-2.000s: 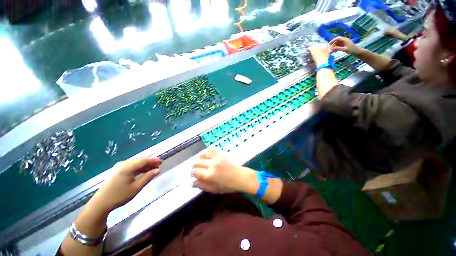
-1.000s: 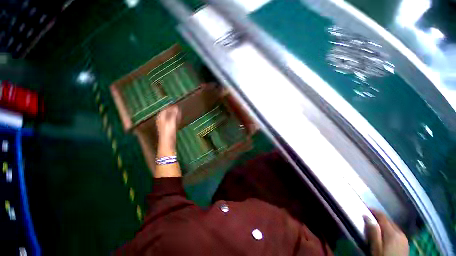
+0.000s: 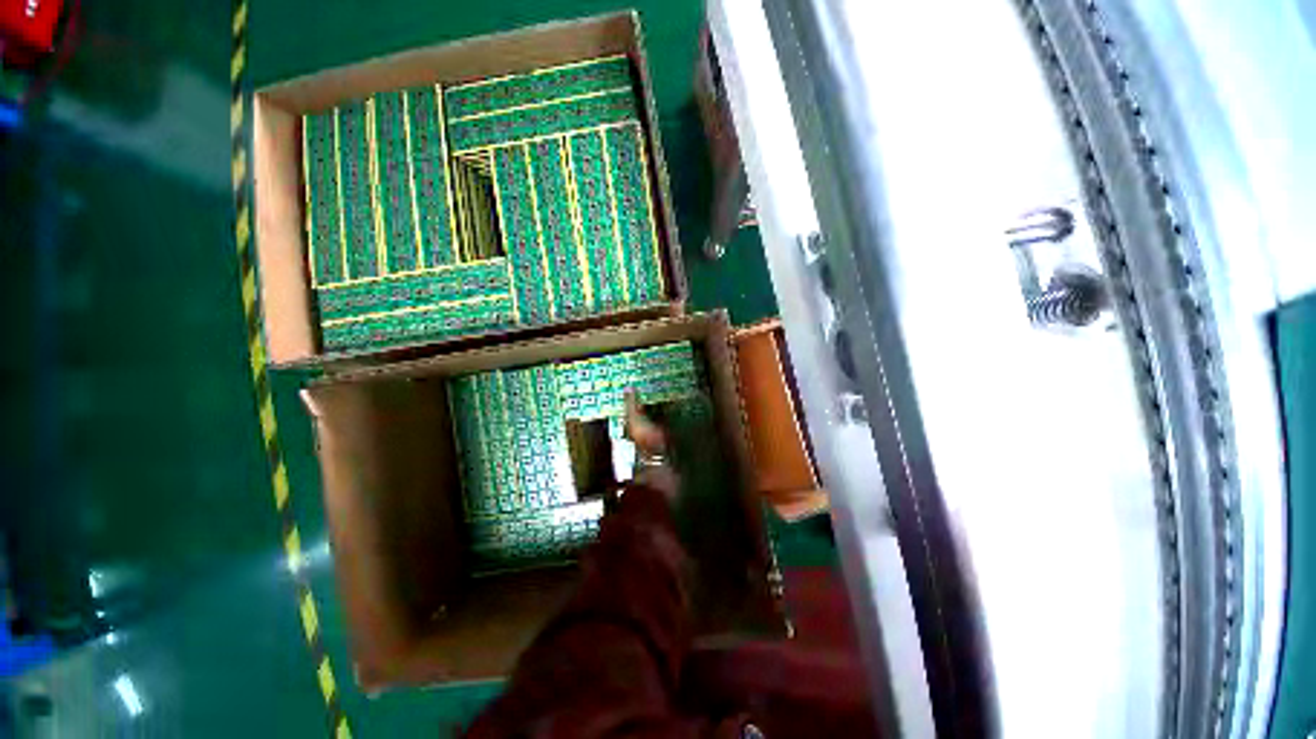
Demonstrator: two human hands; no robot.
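My left hand [image 3: 647, 436] reaches down into the nearer cardboard box [image 3: 383, 520]. It is small and partly in shadow, beside the dark gap in the middle of the green circuit board panels [image 3: 508, 448]. Its fingers are near the panels right of that gap; whether they grip one cannot be told. My dark red sleeve hides part of the box's near side. A second box [image 3: 282, 231] behind it holds more green panels, laid in blocks around a narrow central gap and nearly up to its rim. My right hand is out of the picture.
The long metal conveyor line [image 3: 967, 433] runs down the right side, with a coiled metal part [image 3: 1065, 296] on it. A smaller orange-brown box [image 3: 777, 419] stands between the boxes and the line. Yellow-black floor tape [image 3: 274, 433] runs left of the boxes.
The view has swung left and down from the line to the boxes. My left hand has moved from above the boxes down into the nearer one. My right hand has left the picture.
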